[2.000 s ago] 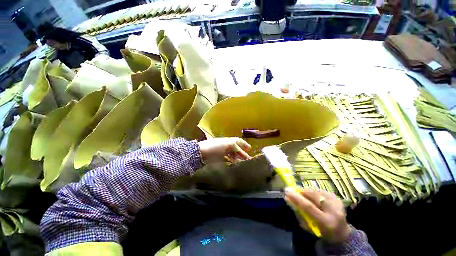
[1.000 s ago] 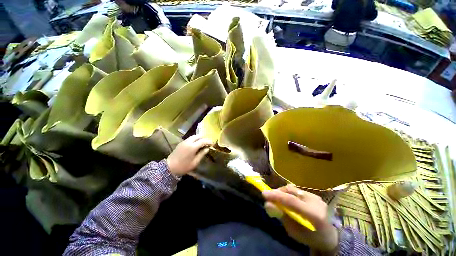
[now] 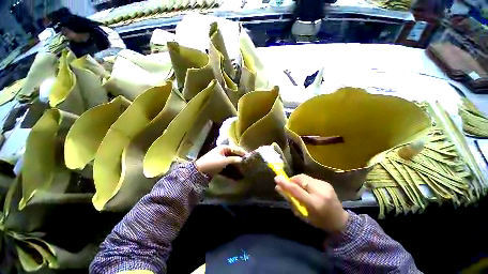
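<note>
My right hand [image 3: 315, 199] grips the yellow handle of a brush [image 3: 286, 179]. Its whitish tip touches or nearly touches the edge near my left fingers. My left hand [image 3: 218, 161] pinches a dark edge or tab of a bag body [image 3: 261, 120] that is yellow inside and grey-beige outside. The exact piece between the fingers is too blurred to tell. A wide-open bag body [image 3: 364, 123] stands to the right, with a dark red-brown strip [image 3: 322, 140] inside it.
Several bag bodies [image 3: 115, 150] stand in rows at the left. Yellow-green strips [image 3: 428, 174] fan out at the right with a tan round pot [image 3: 411, 151] on them. Brown panels [image 3: 457, 61] lie at the far right. A person [image 3: 83, 35] is at the back left.
Both hands have moved left from the wide-open bag body to a neighbouring one. The brush tip has come up to the left fingers. The head view has swung left, then back right.
</note>
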